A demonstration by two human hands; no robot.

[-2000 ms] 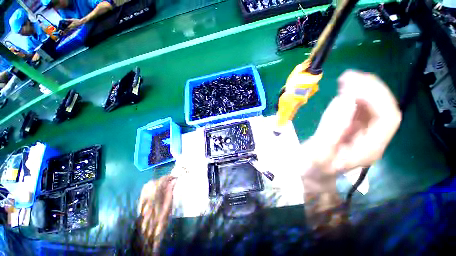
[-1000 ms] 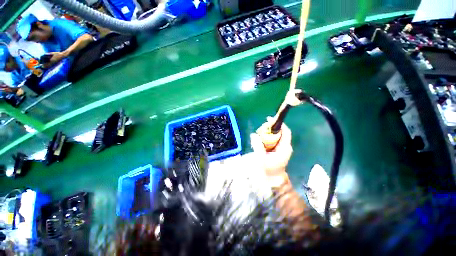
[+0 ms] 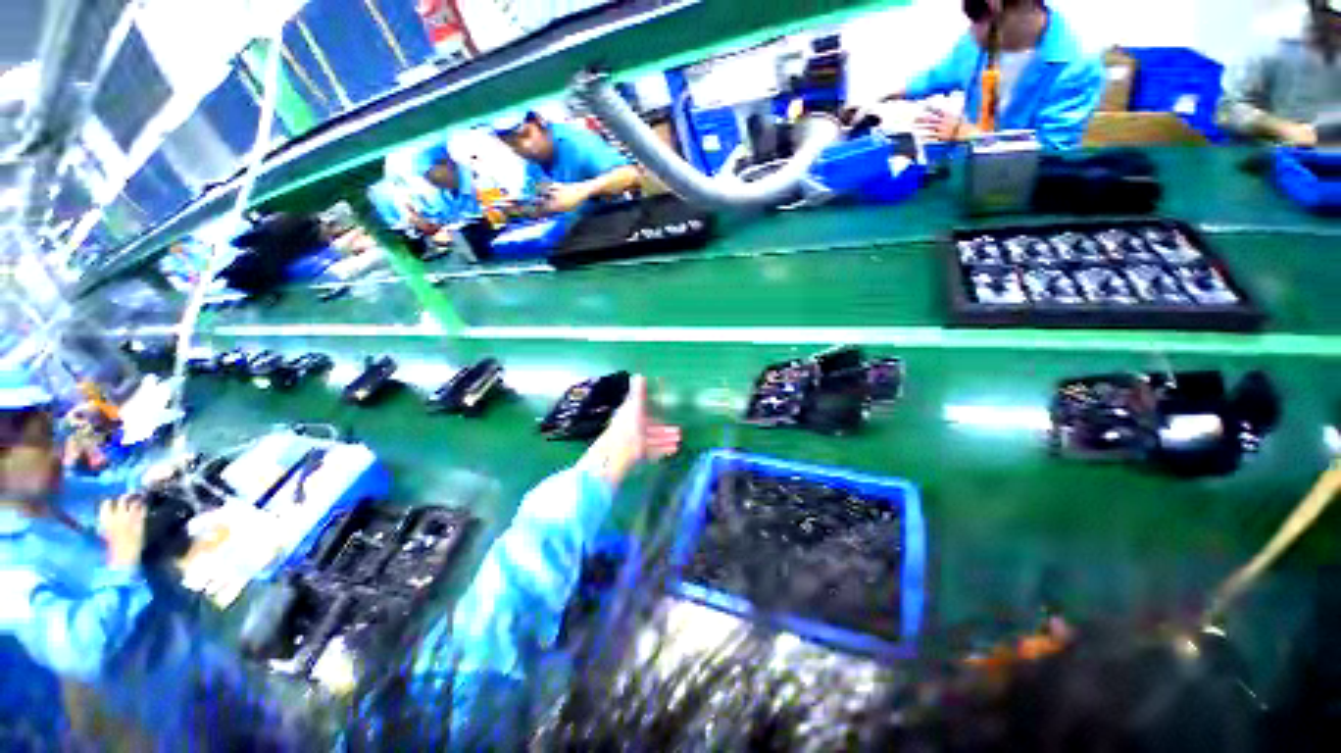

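My left hand [image 3: 633, 439], in a light-blue sleeve, reaches over the green surface with its fingers apart. It is beside a black housing [image 3: 585, 403]; whether they touch is unclear. Another open black housing [image 3: 802, 391] lies to the hand's right. The large blue bin [image 3: 915, 566] of small black parts is nearer me. A strip of the white mat [image 3: 750, 630] shows below it. Dark hair hides most of the near work area. A blurred orange patch [image 3: 1027, 643], possibly the screwdriver, shows at the bottom. My right hand is not visible.
Black housings line the far side, with another open unit [image 3: 1110, 415] at right. A parts tray [image 3: 1096, 275] lies beyond. Open housings [image 3: 390, 552] and a blue tote [image 3: 353, 478] are at left. A worker [image 3: 59, 544] is close at left. A yellowish cord [image 3: 1287, 522] hangs at right.
The view has swung left and upward. My left arm now reaches across the surface. My right hand, earlier at the screwdriver and then its cord, is no longer visible.
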